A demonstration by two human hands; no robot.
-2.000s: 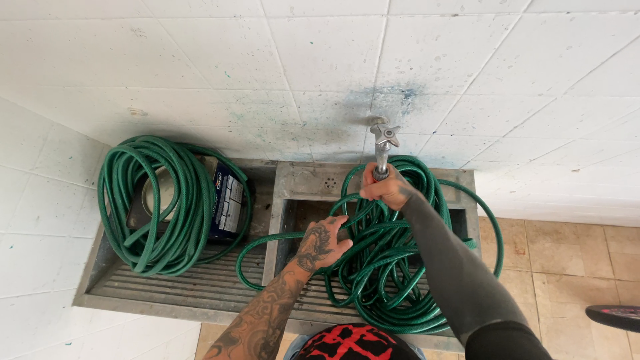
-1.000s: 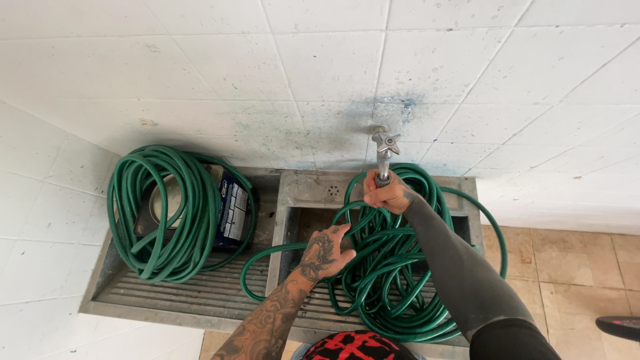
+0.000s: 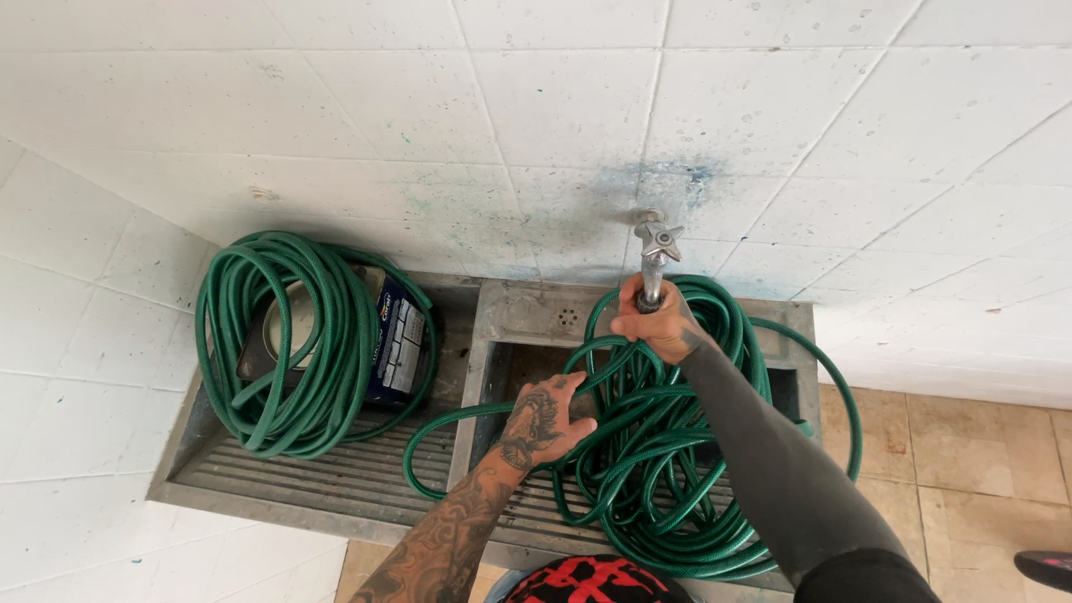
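My right hand (image 3: 657,321), at the end of a dark sleeve, is closed around the lower end of the metal faucet (image 3: 653,260), just under its star-shaped handle. A tangled green hose (image 3: 645,419) lies over the right basin of the sink, below and around that hand. My left hand (image 3: 548,419), tattooed, rests at the left side of the tangle, fingers spread; a length of hose passes by it, and whether the palm grips any is hidden.
A second coil of green hose (image 3: 335,394) hangs around a dark blue paint can (image 3: 398,343) in the left ribbed basin (image 3: 310,486). A white tiled wall (image 3: 569,109) stands behind. Tan floor tiles (image 3: 963,469) and part of a shoe (image 3: 1043,568) show at right.
My right hand stays at the faucet's lower end. My left hand remains beside the tangled hose, with little plain movement. Both coils stay in place.
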